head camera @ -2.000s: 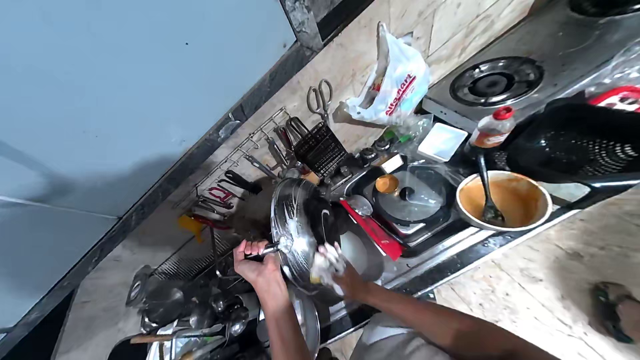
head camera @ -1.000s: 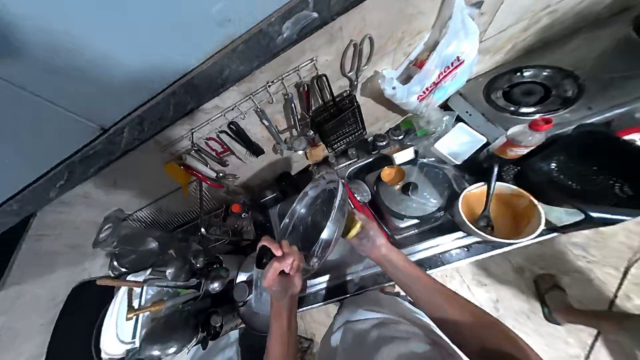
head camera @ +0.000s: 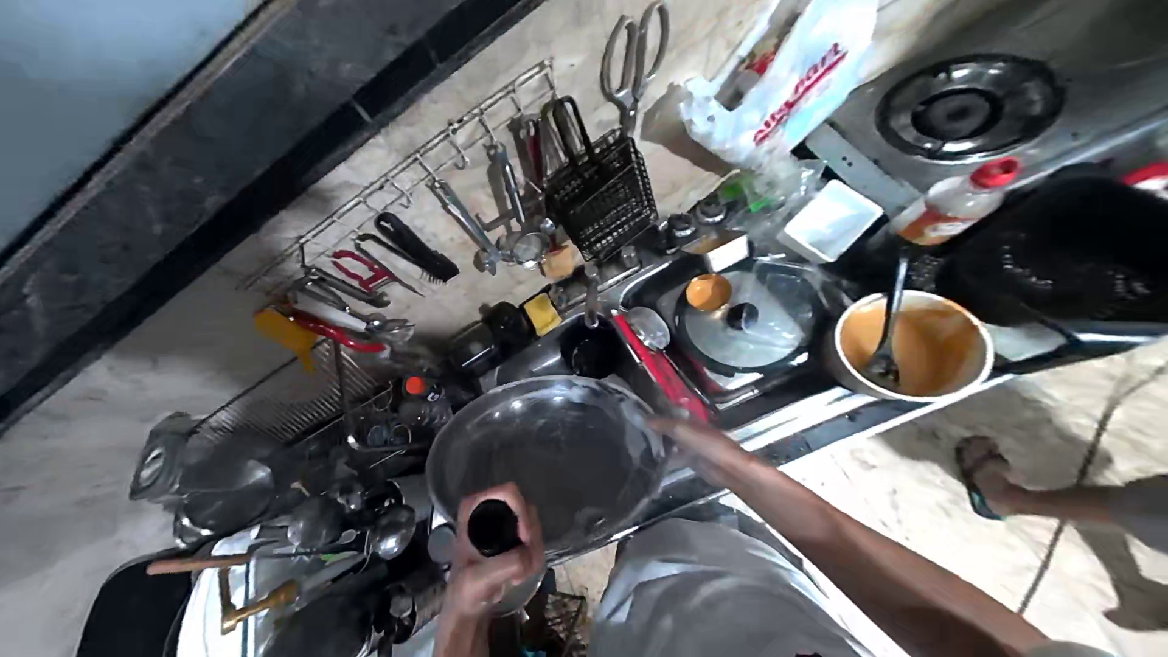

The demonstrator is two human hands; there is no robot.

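Observation:
A wide metal pan [head camera: 557, 456] is tilted over the sink, its inside facing up. My left hand [head camera: 497, 547] is closed around the pan's black handle near its lower left edge. My right hand [head camera: 671, 438] is at the pan's right rim, mostly hidden and blurred; whether it holds something cannot be seen. Beyond the pan lies the dark sink basin [head camera: 534, 358], with a yellow sponge [head camera: 542, 313] at its back edge. Right of the pan, a red-handled utensil [head camera: 662, 365] rests beside a second basin with a glass lid [head camera: 753, 319] and a small orange cup [head camera: 708, 292].
A white bowl with orange residue [head camera: 954, 351] and a ladle [head camera: 887, 351] stands on the right counter edge, near a bottle [head camera: 954, 205] and a gas burner [head camera: 963, 109]. Utensils hang from a wall rack [head camera: 438, 151]. Dishes crowd the left. Another person's foot [head camera: 990, 474] shows at right.
The pan has turned from nearly edge-on to face upward. My right hand, earlier seen with something pale and yellow in it, is now mostly hidden at the rim. The view has shifted.

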